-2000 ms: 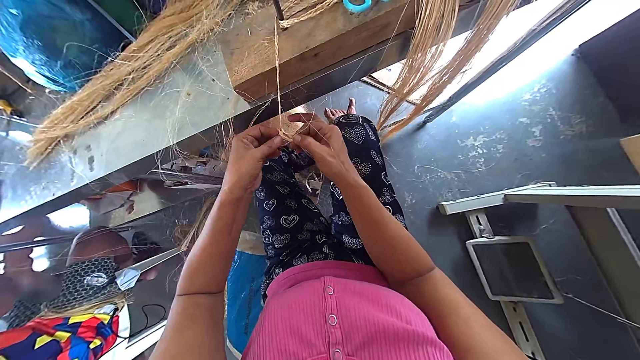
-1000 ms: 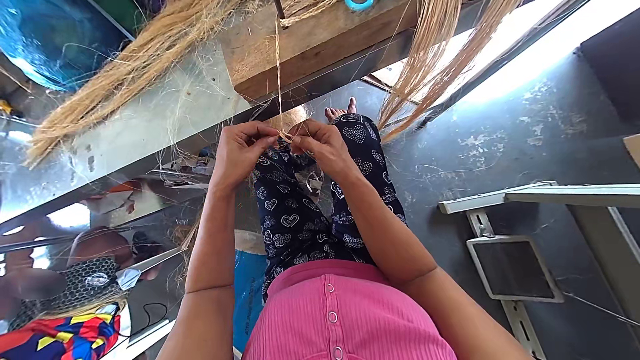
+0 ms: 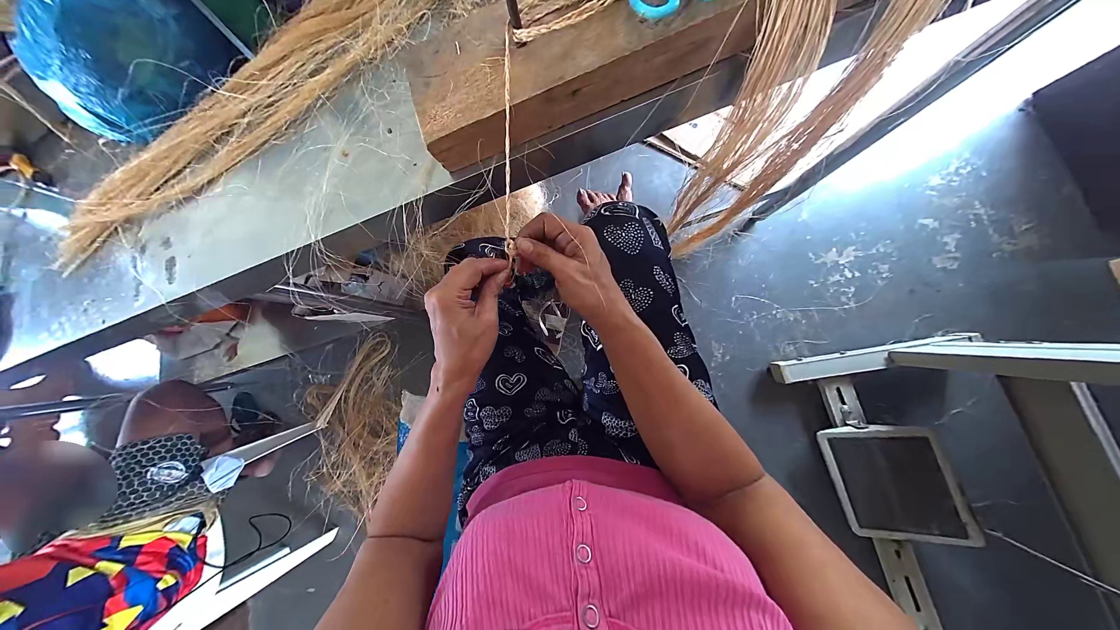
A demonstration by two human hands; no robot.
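Observation:
A thin braided cord of pale plant fibre [image 3: 507,131] runs from a metal peg [image 3: 514,14] on a wooden block [image 3: 577,79] down over the table edge to my hands. At its lower end is a small knotted or looped part [image 3: 511,249]. My left hand [image 3: 468,306] pinches this end from the left between thumb and index finger. My right hand [image 3: 569,258] pinches it from the right, with its fingers curled. The fingertips nearly meet and partly hide the cord's end.
Long loose fibres [image 3: 219,114] lie across the metal table [image 3: 367,131]; another hank [image 3: 752,114] hangs off at the right. A fibre bundle [image 3: 359,420] is beside my left forearm. Another person [image 3: 166,420] is at the lower left. A metal frame [image 3: 927,354] stands at the right.
My left hand has turned and sits a little lower, its fingers now pointing more upward. Both hands remain at the cord's lower end.

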